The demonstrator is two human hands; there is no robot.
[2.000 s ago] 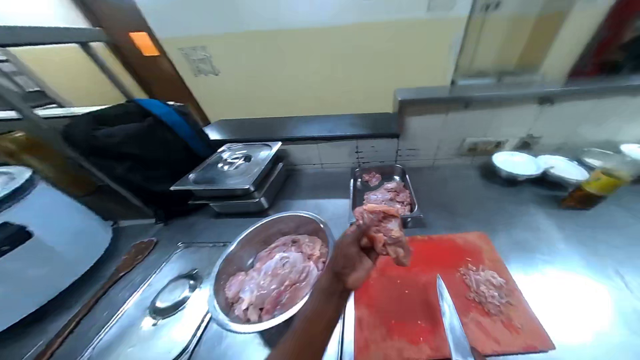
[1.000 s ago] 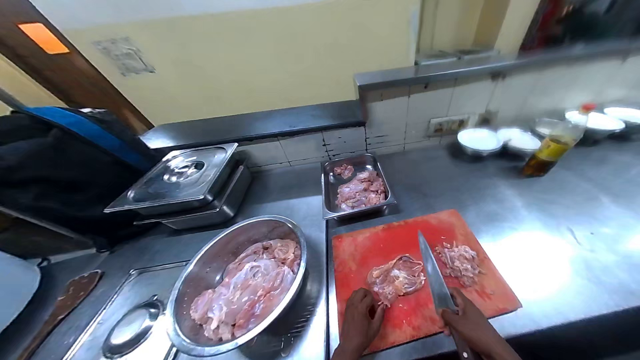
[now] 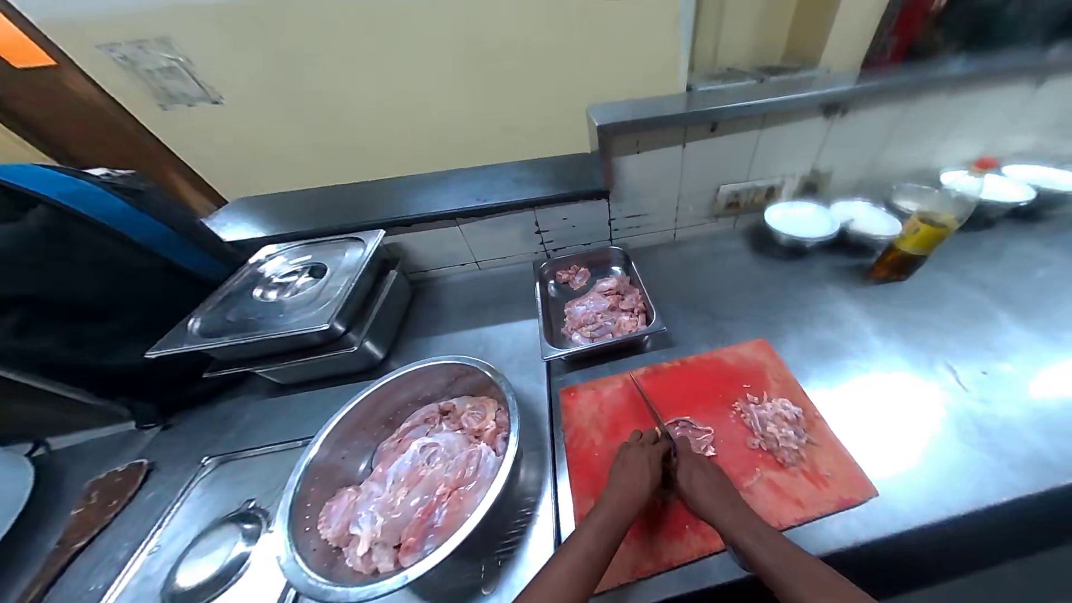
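Note:
On the red cutting board (image 3: 603, 419), my right hand (image 3: 699, 477) grips a kitchen knife (image 3: 647, 400), its blade angled to the upper left. My left hand (image 3: 638, 469) is against the knife's left side, fingers bent; whatever lies under them is hidden. A piece of raw meat (image 3: 693, 435) shows just right of the blade. Farther right on the board is a pile of finely chopped meat (image 3: 777, 427). A steel bowl (image 3: 293, 511) of raw meat pieces (image 3: 427, 477) stands left of the board. Behind the board, a small steel pan (image 3: 548, 322) holds more raw meat (image 3: 607, 308).
Lidded steel pans (image 3: 293, 289) stand at the back left, near a black and blue bag (image 3: 109, 243). A wooden spatula (image 3: 92, 511) and a steel lid (image 3: 222, 548) lie at lower left. White bowls (image 3: 801, 222) and an oil bottle (image 3: 913, 243) are at the back right.
Two seconds ago a raised hand held a meat piece over the board, where the knife lay. One second ago that piece lay on the board; now both hands are together at the knife.

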